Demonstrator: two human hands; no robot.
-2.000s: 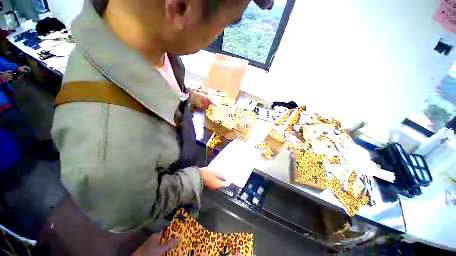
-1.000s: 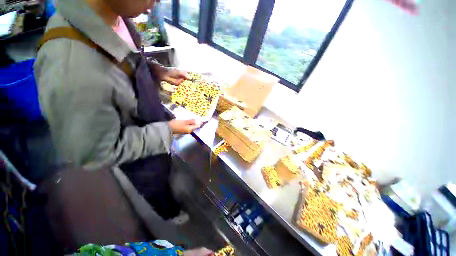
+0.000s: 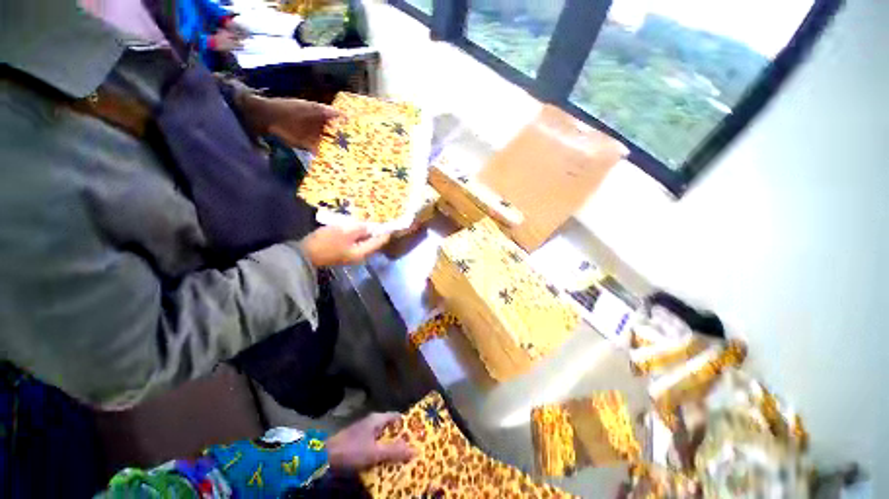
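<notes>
My left hand [image 3: 370, 443], in a colourful patterned sleeve, comes in from the lower left. It holds the left edge of an orange leopard-print panel [image 3: 458, 463] with dark palm-like motifs, its lower part cut off by the picture's bottom edge. My right hand is not in view. Just ahead, a thick stack of cut panels [image 3: 502, 297] stands on the grey side table [image 3: 536, 385]. Another pile [image 3: 476, 193] lies behind it, partly hidden.
A person in a grey jacket [image 3: 107, 244] at left holds a leopard panel [image 3: 366, 161] with white material under it. A brown cardboard sheet [image 3: 551, 171] leans by the window. A small orange-and-brown bundle [image 3: 585, 434] and a tangled scrap heap [image 3: 741, 429] lie at right.
The view has swung right and moved closer to the table and stack. My left hand and panel show more fully than a second ago. The other person's panel is now raised and tilted.
</notes>
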